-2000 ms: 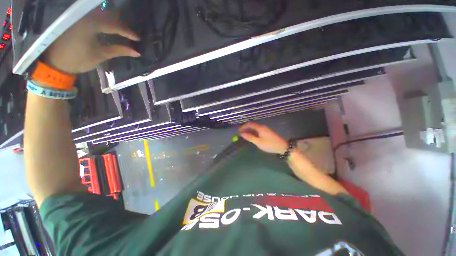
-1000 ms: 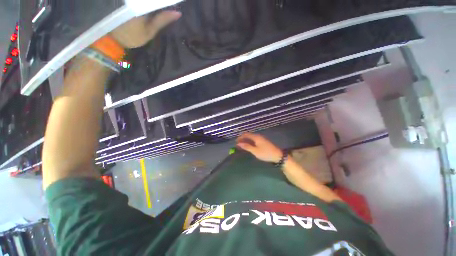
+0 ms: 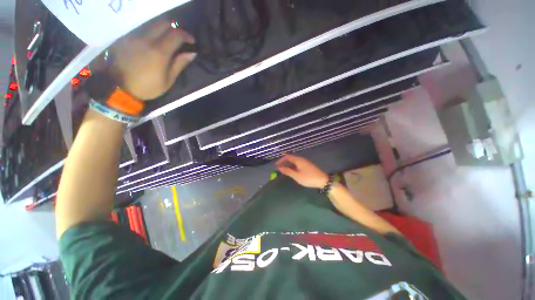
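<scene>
My left hand (image 3: 146,64), with an orange wristband, reaches over a black rack shelf (image 3: 305,29). Its thumb and a finger are bent towards each other with a dark gap or dark item between them; I cannot tell which. A small lit point shows by the fingers. Loose black cables (image 3: 232,35) lie on the shelf beside the hand. A white paper label (image 3: 117,17) with handwriting hangs over the shelf edge above the hand. My right hand (image 3: 302,170) is low in front of my shirt, fingers curled, near a black cable or strap (image 3: 246,161); its grip is unclear.
More white-edged shelves are stacked below. Red indicator lights (image 3: 81,76) show at the left. Red crates (image 3: 136,221) stand on the grey floor with a yellow line. A grey electrical box (image 3: 481,126) is on the right wall, and a red object (image 3: 410,234) is behind my right arm.
My left hand has moved right along the shelf, then a little down, and its fingers are now more curled. The paper label has come into view. My right hand has barely moved.
</scene>
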